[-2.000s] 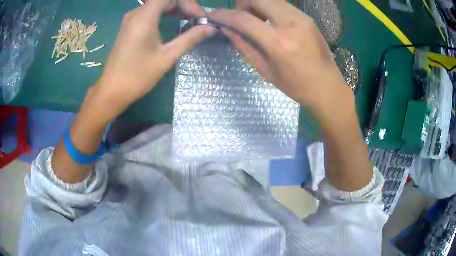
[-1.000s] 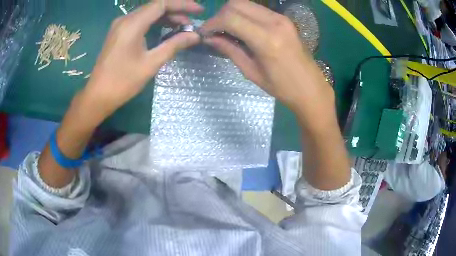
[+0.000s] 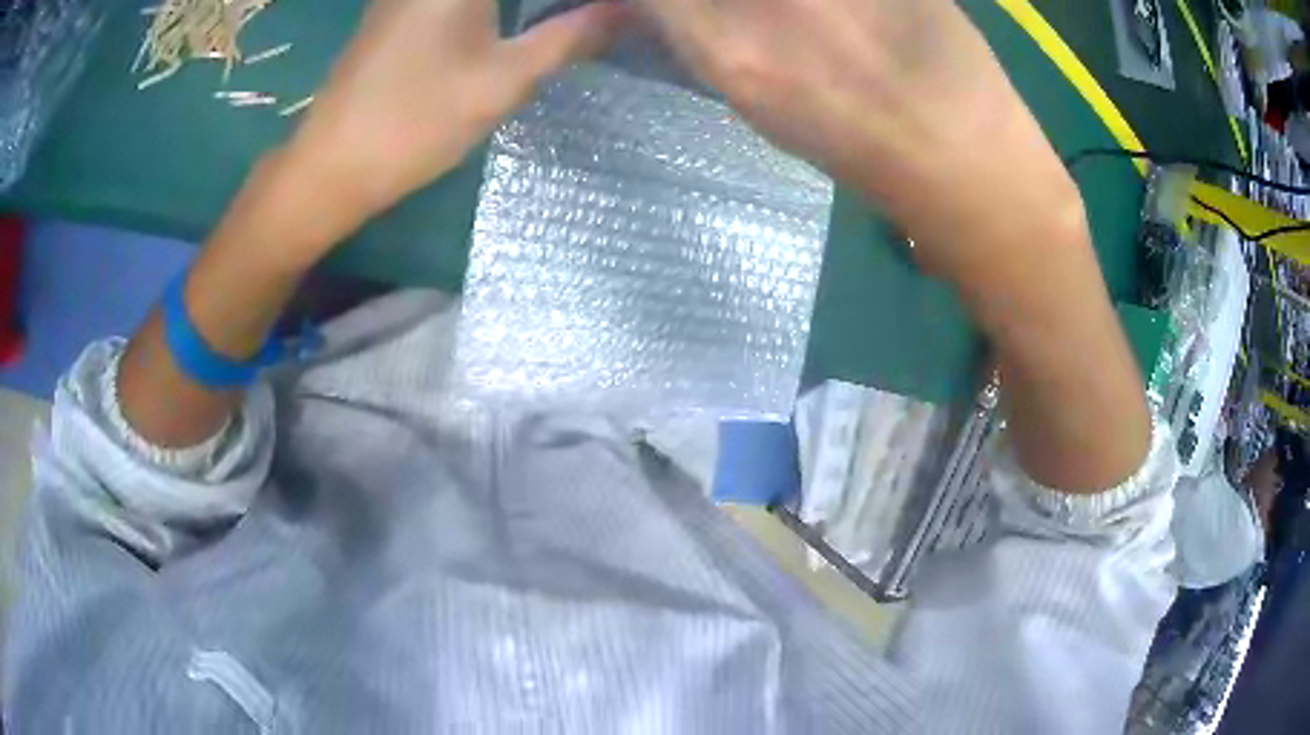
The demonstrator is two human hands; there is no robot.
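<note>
A silvery bubble wrap sheet [image 3: 647,259] lies in front of me, its lower part over the bench edge. My left hand [image 3: 431,72], with a blue strap [image 3: 206,345] on the wrist, is at the top above the sheet's far end. My right hand [image 3: 848,72] is beside it, and both hands' fingertips are close together. The fingertips are cut off by the top edge, so what they hold does not show. A dark grey surface [image 3: 647,55] shows between the hands at the sheet's far end.
A pile of small tan sticks [image 3: 201,32] lies at the upper left, with clear plastic [image 3: 40,86] at the far left. Yellow tape [image 3: 1078,72] crosses the green bench [image 3: 129,158]. A metal rod or frame [image 3: 941,495] and printed sheets [image 3: 862,467] are at lower right.
The view has shifted, so the hands sit higher and their fingertips leave the picture. The right forearm now covers the round dishes' area. The metal rod shows more fully at lower right.
</note>
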